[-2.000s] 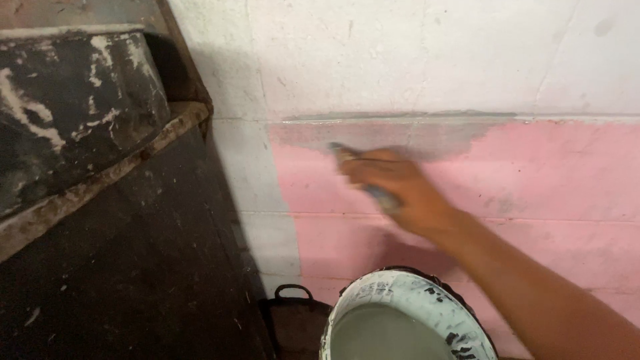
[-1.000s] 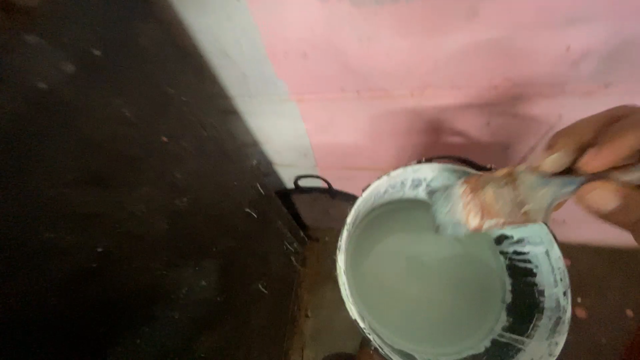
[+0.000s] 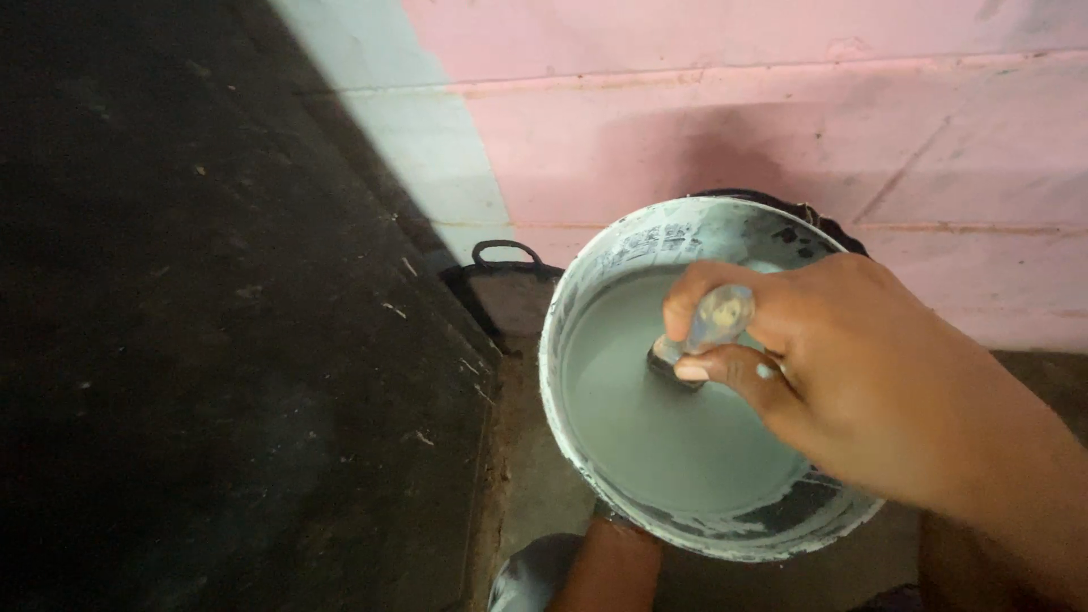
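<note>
My right hand [image 3: 790, 357] grips the paint-marked handle [image 3: 722, 314] of a paintbrush over the open bucket. The brush's lower part [image 3: 671, 361] dips into grey-green liquid paint [image 3: 646, 450]; its bristles are hidden. White and dark smears cover the inside wall and rim of the round bucket [image 3: 557, 399]. A spot of pale paint marks my right thumb. My left hand is not visible. A bare limb [image 3: 616, 565] shows beneath the bucket, but whether it is an arm or a leg cannot be told.
A pink block wall [image 3: 578, 144] with a pale grey-white strip [image 3: 408, 144] stands behind the bucket. A large dark panel [image 3: 212, 340] fills the left side. A dark pan with a loop handle [image 3: 506, 246] rests near the wall, beyond the bucket.
The brush in my right hand has come down from the wall and over the bucket's rim; its lower end is now in the paint. The view has tilted downward.
</note>
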